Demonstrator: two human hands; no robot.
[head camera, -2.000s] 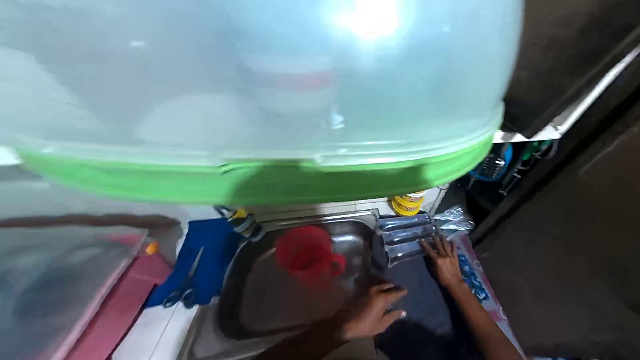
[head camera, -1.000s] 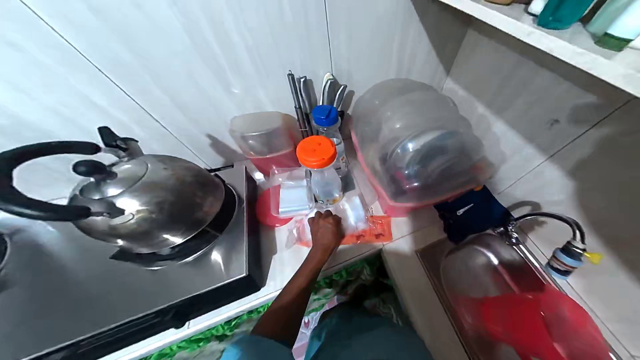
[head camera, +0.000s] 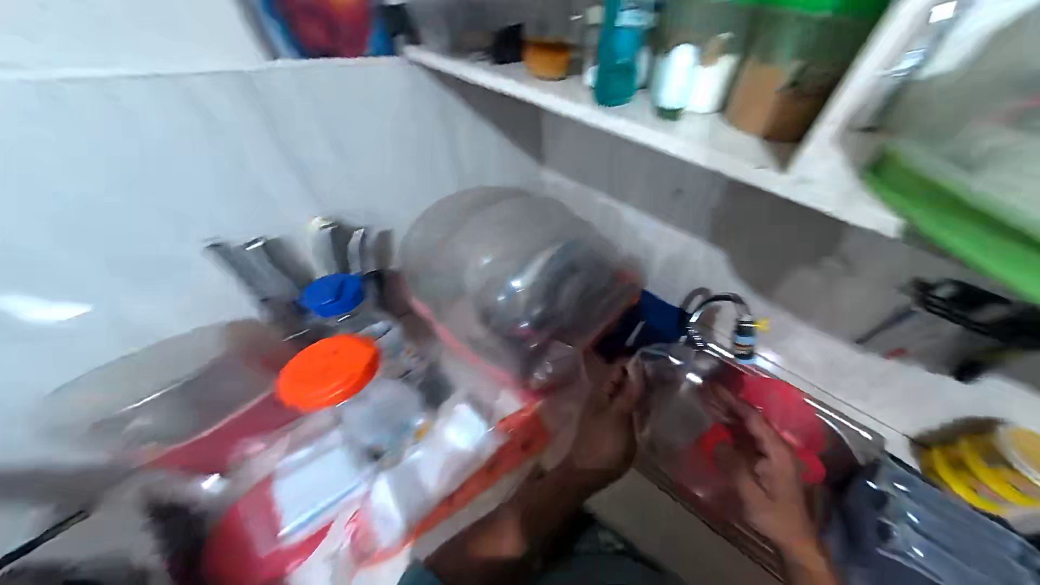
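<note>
My left hand (head camera: 605, 418), blurred, is closed around part of a clear plastic bag or wrap (head camera: 666, 398) near the sink's left side. My right hand (head camera: 764, 475) is spread against the other side of the same clear plastic, in front of a red plastic mug (head camera: 784, 414) in the steel sink (head camera: 845, 443). To the left lie white packets (head camera: 443, 447) on an orange package (head camera: 487, 471), beside a jar with an orange lid (head camera: 327, 372).
A covered dish rack (head camera: 520, 276) stands behind my left hand. A bottle's blue lid (head camera: 333, 294) shows near several knives. A slim faucet (head camera: 723, 305) rises behind the sink. A shelf (head camera: 650, 134) with jars runs overhead; a green-rimmed container (head camera: 959, 219) juts in at right.
The view has swung right from the stove side. One hand was at the packets by the orange-lidded jar; now both hands are at the clear plastic over the sink's edge.
</note>
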